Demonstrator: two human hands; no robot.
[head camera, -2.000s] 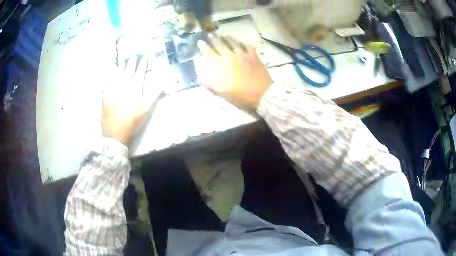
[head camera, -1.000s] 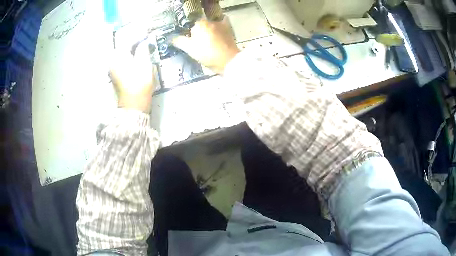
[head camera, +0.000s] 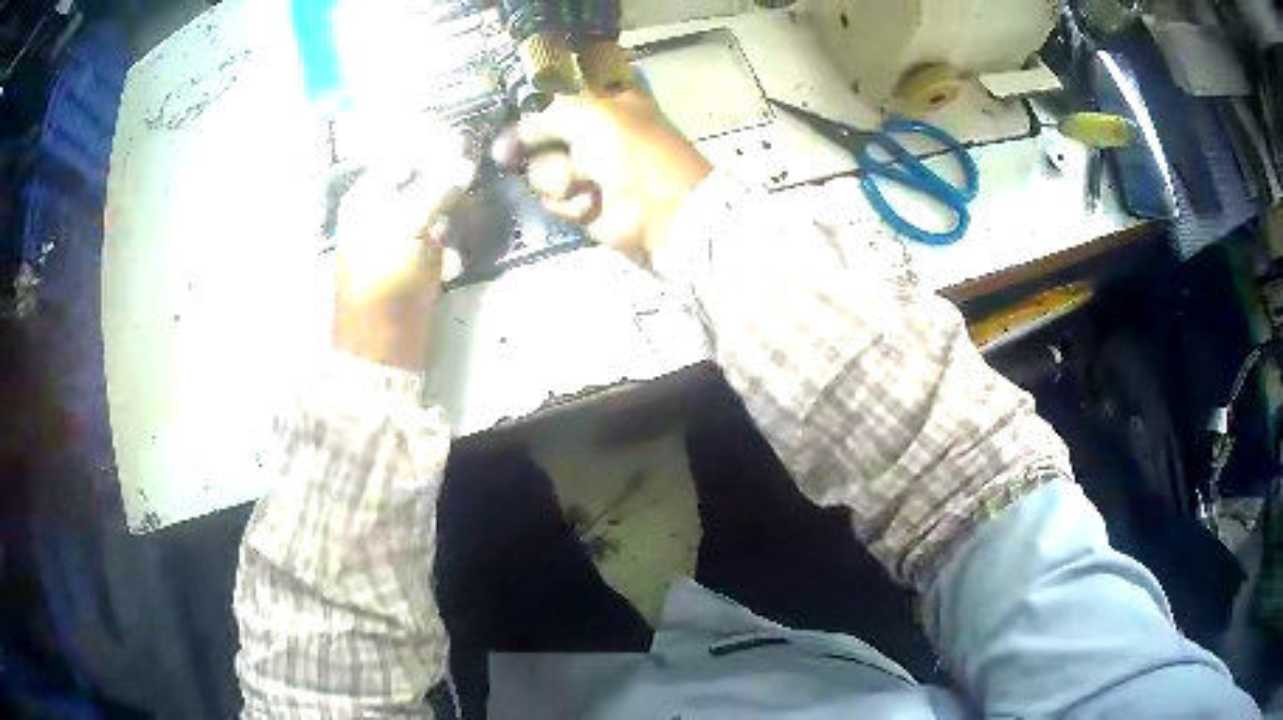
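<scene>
My left hand (head camera: 391, 246) is over the bright, overexposed machine bed, fingers curled near the needle area. My right hand (head camera: 605, 162) is just to its right, fingers bent, below two brass thread tension knobs (head camera: 574, 71). The hands are a small gap apart, above the shiny metal of the bed (head camera: 486, 225). Glare and blur hide whether either hand holds thread or a small part. The needles and presser foot are lost in the glare.
Blue-handled thread scissors (head camera: 917, 180) lie on the white table (head camera: 211, 338) to the right of my right hand. A yellow-green item (head camera: 1095, 130) lies near the right table edge. The cream machine head (head camera: 943, 28) stands at the top right. Dark cloth is piled at right.
Both hands were spread flat on the bed earlier; now their fingers are curled and closer together. Since one second ago, they are slightly lower in view and the right fingers have curled more.
</scene>
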